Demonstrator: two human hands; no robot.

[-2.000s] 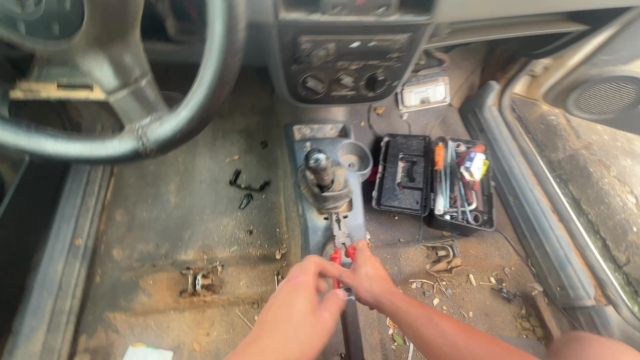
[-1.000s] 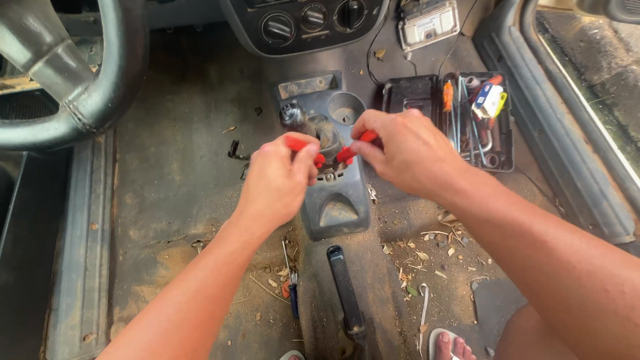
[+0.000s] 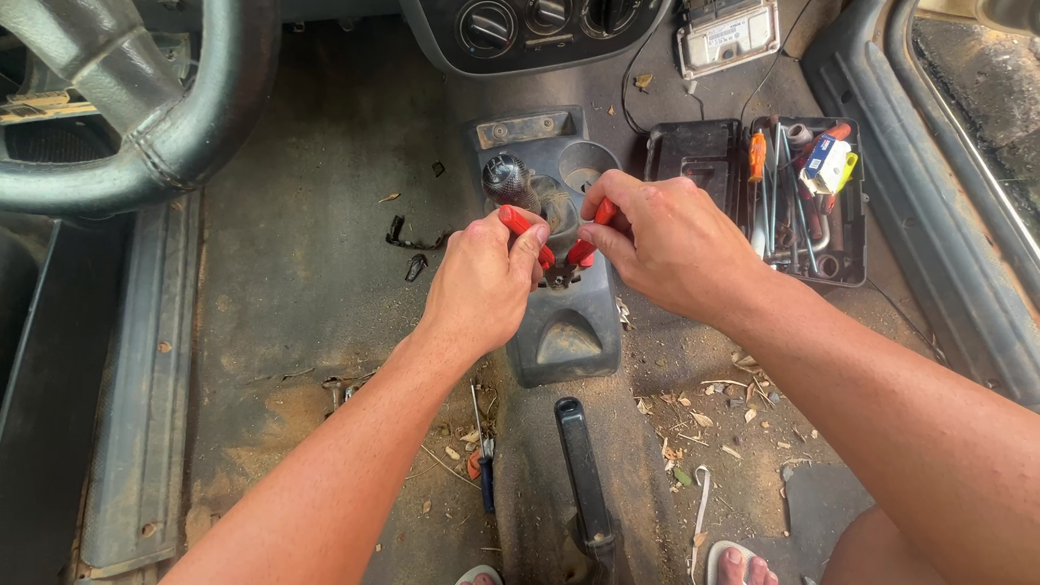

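Red-handled pliers (image 3: 587, 244) stand over the grey centre console (image 3: 569, 325) with their handles spread apart. My left hand (image 3: 487, 276) grips the left handle and my right hand (image 3: 670, 236) the right one. The jaws point down at a slot in the console, just behind the gear lever's boot; their tips are hard to make out. The black gear knob (image 3: 505, 180) leans toward the left, with the dusty boot (image 3: 555, 207) beside it. Below the console lies the black handbrake lever (image 3: 583, 463).
An open black toolbox (image 3: 853, 236) with screwdrivers and sockets is at the right. An electronic module (image 3: 729, 39) lies above it. The steering wheel (image 3: 219, 122) fills the upper left. A blue-handled screwdriver (image 3: 487, 479) lies left of the handbrake; black plastic pieces (image 3: 416, 266) lie on the floor.
Two seconds ago both hands were close together on the pliers, behind the gear lever; since then they have moved apart, spreading the handles. The view has shifted closer to the console.
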